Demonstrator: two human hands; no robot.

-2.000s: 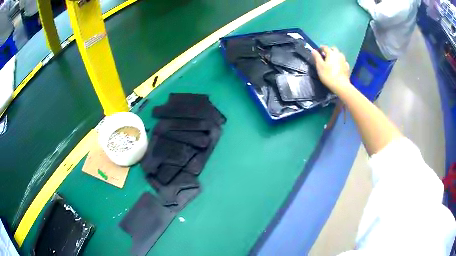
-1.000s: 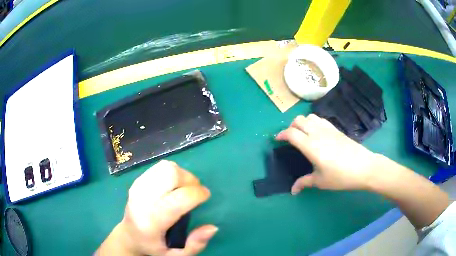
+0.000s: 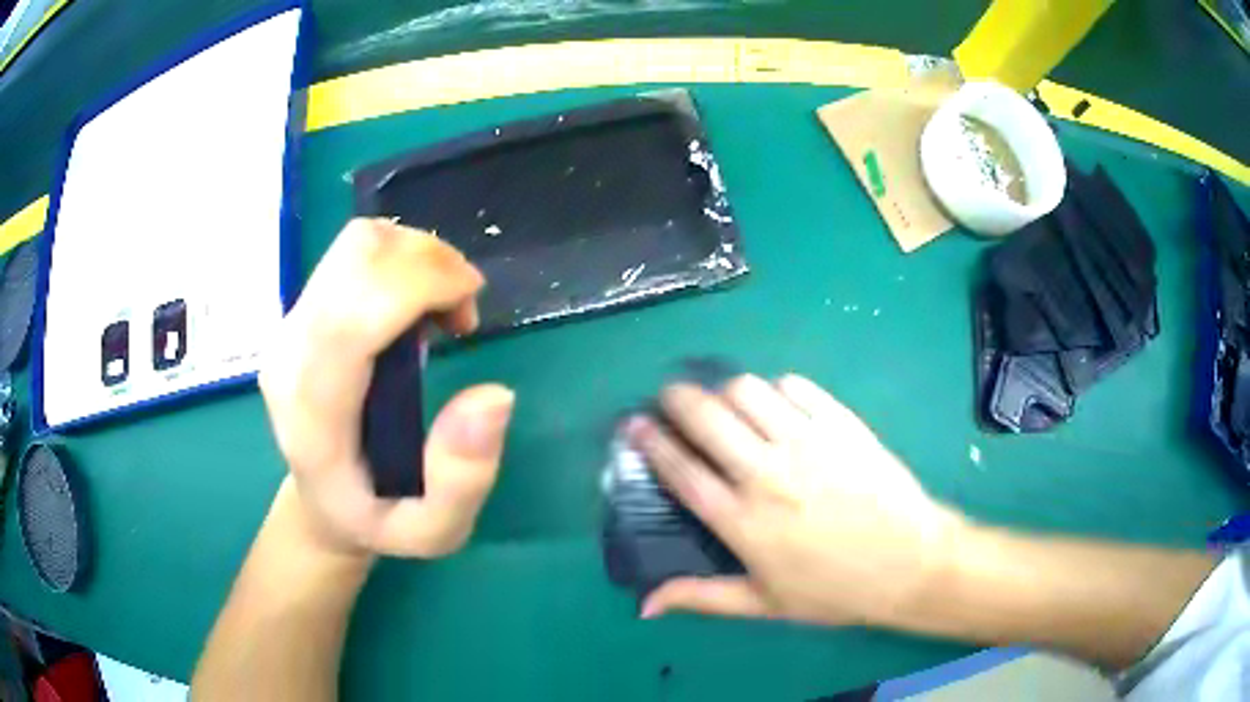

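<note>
My left hand (image 3: 377,398) grips a chunky black block-like tool (image 3: 396,418) in front of the pin tray. My right hand (image 3: 809,507) lies over a black plastic housing (image 3: 655,528) on the green mat, fingers on its top and thumb at its near edge. Pale ribs show on the housing; part of it is hidden under the hand and blurred. The black pin tray (image 3: 576,206) lies behind my left hand, which hides its left end; no gold pins can be made out.
Waiting black housings (image 3: 1083,295) lie overlapping at right, beside a white ring (image 3: 994,158) on cardboard (image 3: 877,165). A blue-rimmed bin (image 3: 1220,329) is at the far right edge. A blue-rimmed white panel (image 3: 178,206) stands left, with a dark mesh oval (image 3: 52,518) below it. A yellow post (image 3: 1028,41) rises behind.
The view has shifted right-to-left, from bin to tray, then slightly. My right hand left the bin and now covers a housing nearer the middle. My left hand came into view and has risen over the tray's left end.
</note>
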